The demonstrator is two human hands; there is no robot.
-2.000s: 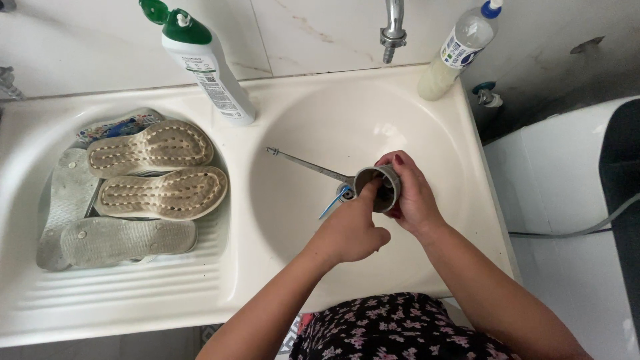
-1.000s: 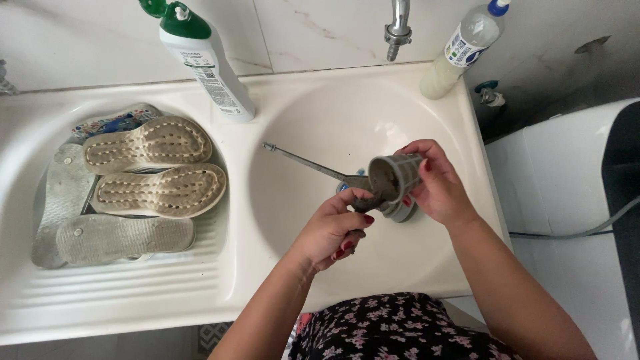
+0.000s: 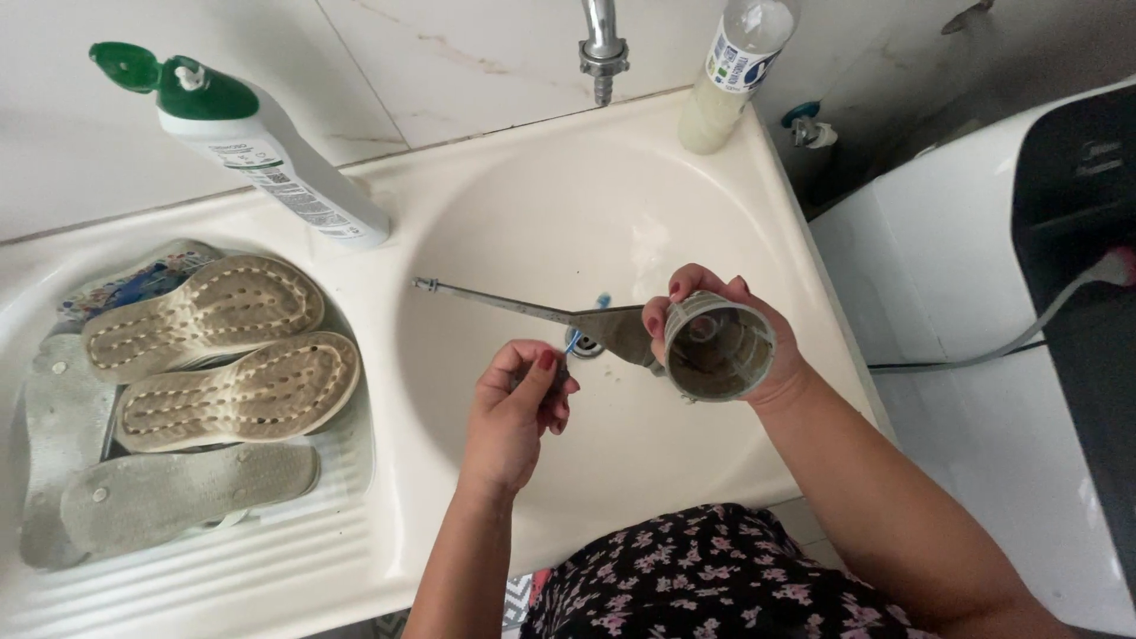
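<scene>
My right hand (image 3: 710, 311) grips a grey plastic cup-shaped part (image 3: 721, 348), its open mouth facing me and residue on its inner wall. A grey arm (image 3: 532, 309) with a wide flat end reaches left from behind the cup over the round basin (image 3: 568, 444). Between the fingertips of my left hand (image 3: 528, 386) is a dark grey clump (image 3: 540, 377), mostly hidden. A small blue item (image 3: 603, 300) lies by the drain (image 3: 586, 343), and a thin blue piece shows next to my left fingers.
Soles and flip-flops (image 3: 191, 488) lie in the ribbed left basin. A white bottle with an open green cap (image 3: 293, 169) stands on the divider. A clear bottle (image 3: 714, 106) stands at the back right corner, near the metal tap (image 3: 603, 53). A white appliance (image 3: 958, 266) is at right.
My left hand was inside the cup two seconds ago, then at its rim with a grey clump. It is now apart from the cup, to the left, with the clump in its fingers.
</scene>
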